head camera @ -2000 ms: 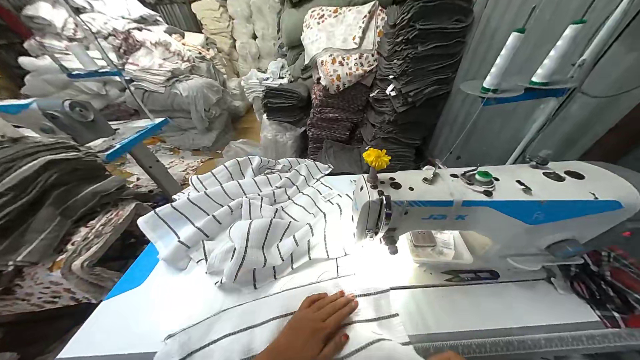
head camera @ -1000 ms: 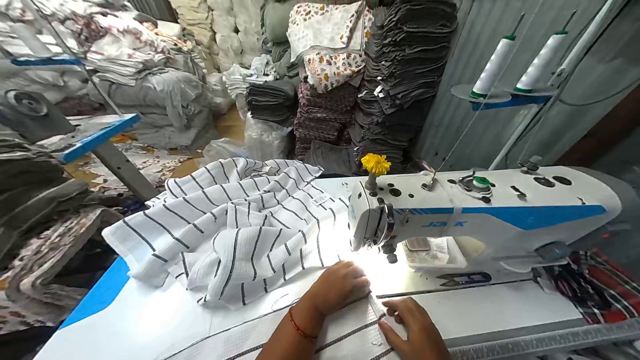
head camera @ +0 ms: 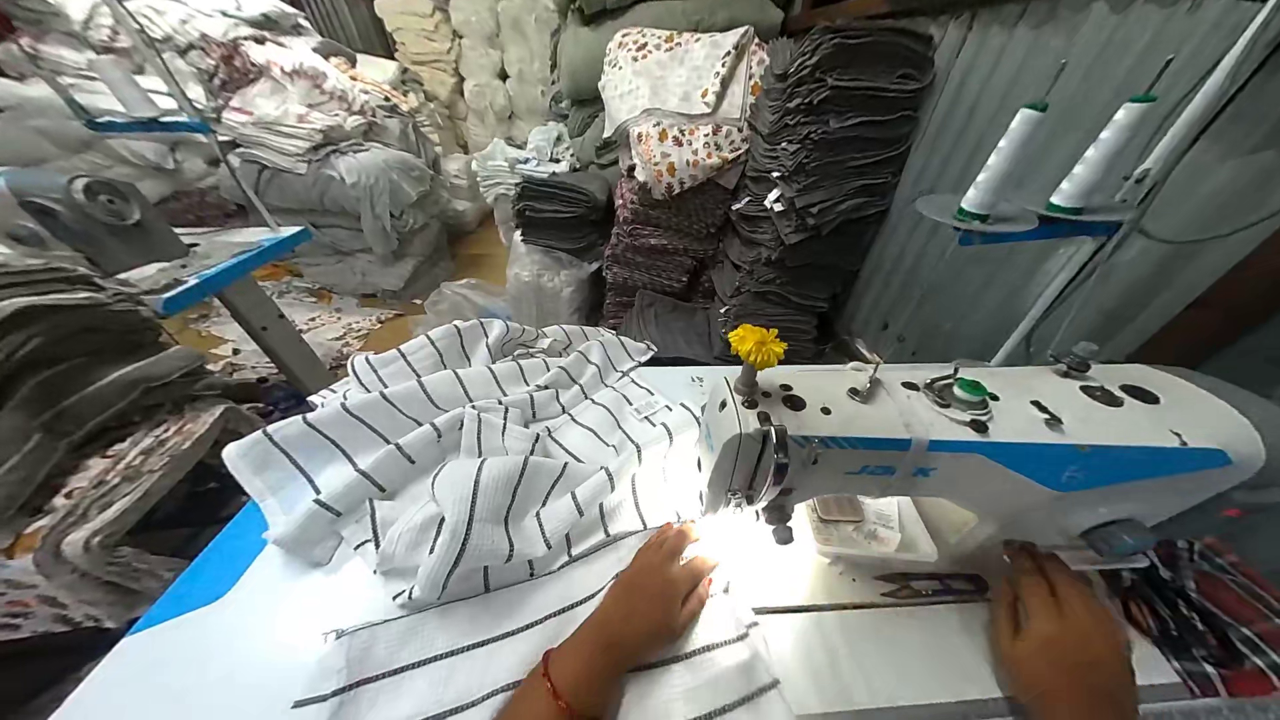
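Observation:
White cloth with dark stripes [head camera: 500,470] lies bunched on the table left of a Jack sewing machine [head camera: 980,440], with a flatter part nearer me. My left hand [head camera: 660,590], a red thread bracelet at its wrist, presses flat on that part beside the brightly lit needle area. My right hand [head camera: 1060,630] is at the right, under the machine arm's right end, its fingers near the lever there; whether it holds anything I cannot tell. Thread snips [head camera: 932,586] lie on the machine bed between the hands, and a small white tray [head camera: 925,540] sits behind them.
A yellow flower [head camera: 758,346] stands on the machine head. Two white thread cones [head camera: 1003,165] are on a stand at the back right. Plaid cloth [head camera: 1220,610] lies at the right edge. Behind are stacks of folded dark cloth [head camera: 840,130]; another machine's table edge [head camera: 235,270] is at left.
My right hand has moved from the cloth beside my left hand to the right end of the machine bed. My left hand remains on the cloth near the needle area.

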